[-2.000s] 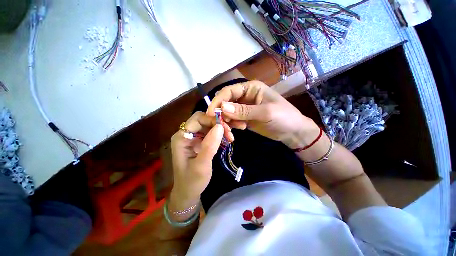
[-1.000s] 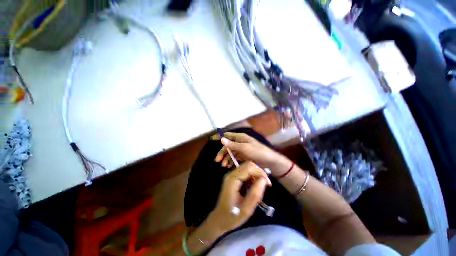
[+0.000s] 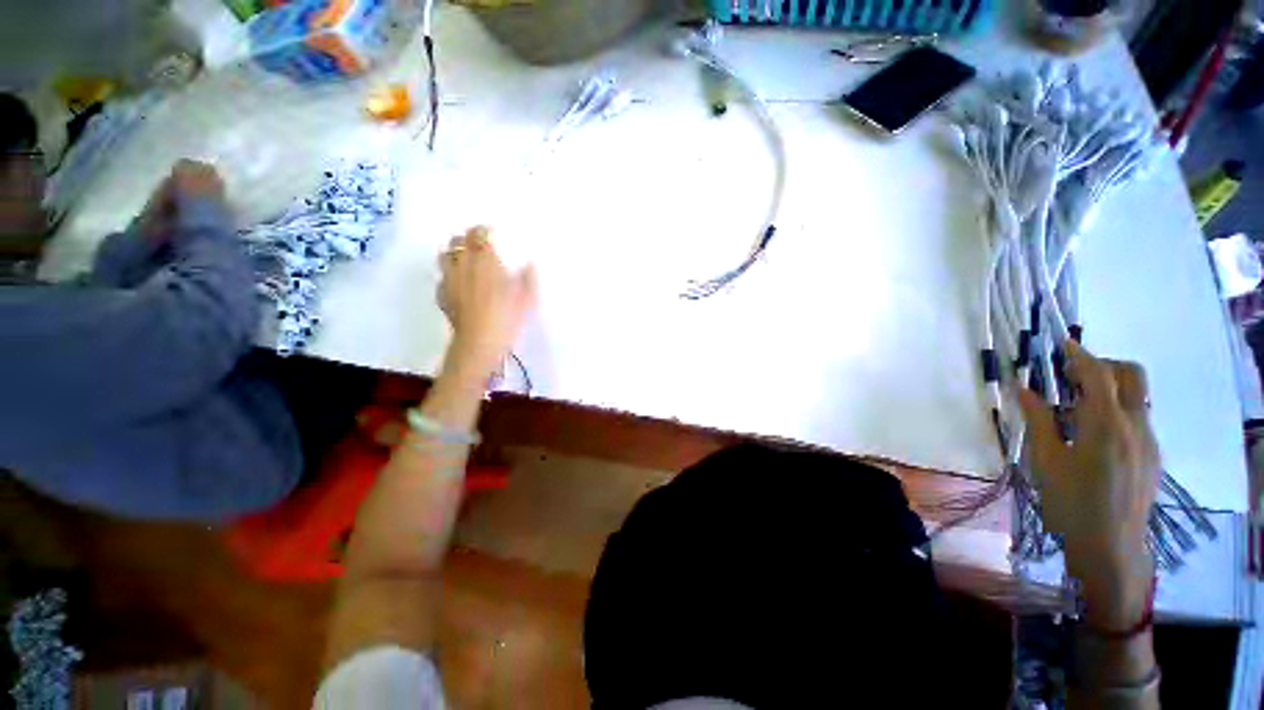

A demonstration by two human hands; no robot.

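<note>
My left hand (image 3: 483, 298) is over the white tabletop at left centre, blurred, fingers towards the back. Thin dark leads (image 3: 520, 372) show at the table edge beside its wrist. Whether it grips a cable is unclear. My right hand (image 3: 1102, 451) is at the far right, over the sleeved, lead end of a cable bundle (image 3: 1042, 264). Its fingertips are at the black sleeves; whether they are closed on a cable cannot be told. The bundle's coloured leads hang over the table edge beside and under this hand. A curved single cable (image 3: 779, 160) lies at back centre.
Another person's grey sleeve (image 3: 167, 333) is at left beside a grey-white speckled heap (image 3: 326, 236). A black smartphone (image 3: 909, 88), turquoise basket (image 3: 846, 14) and white-ended pieces (image 3: 593, 104) are at the back. A red stool (image 3: 298, 534) is below the table.
My hands have left the lap and moved far apart, the left onto the table at left, the right to the cable bundle. The harness is no longer between them. The view has shifted, showing more table.
</note>
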